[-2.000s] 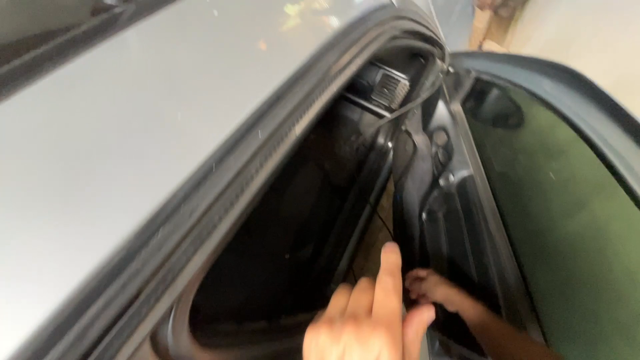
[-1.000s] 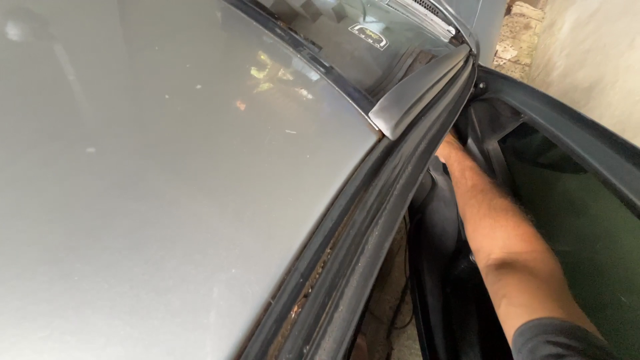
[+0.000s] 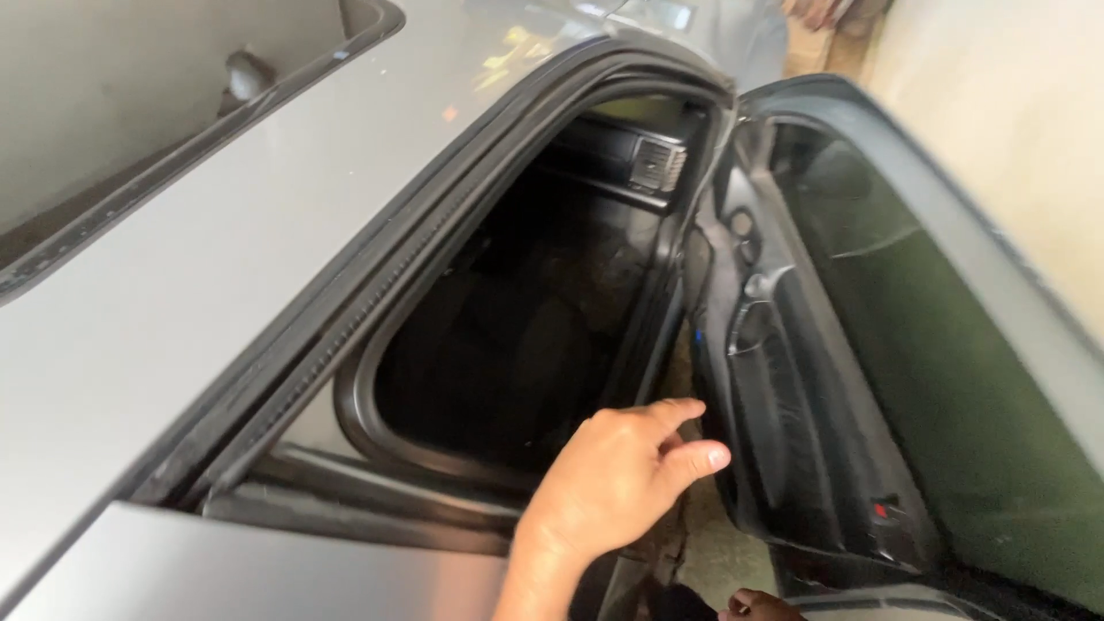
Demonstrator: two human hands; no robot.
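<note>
My left hand (image 3: 625,474) is raised at the lower middle of the head view, in front of the car's open doorway (image 3: 517,319). Its thumb and index finger are apart, and nothing shows between them. Only a small part of my right hand (image 3: 759,605) appears at the bottom edge, below the open car door (image 3: 802,388); whether it holds anything is hidden. Black rubber weatherstrip (image 3: 379,293) runs around the door frame. On the door's dark inner panel are a handle (image 3: 768,283) and a small red reflector (image 3: 881,511).
The silver car roof (image 3: 259,190) fills the left, with a sunroof opening (image 3: 155,95) at the top left. Inside the car a dashboard air vent (image 3: 660,164) shows. A pale wall (image 3: 992,112) stands beyond the door, with floor (image 3: 724,552) visible below.
The view has swung from the roof and windshield back to the doorway. The arm that reached in by the door's front edge is gone from there; my left hand, unseen a second ago, is in view.
</note>
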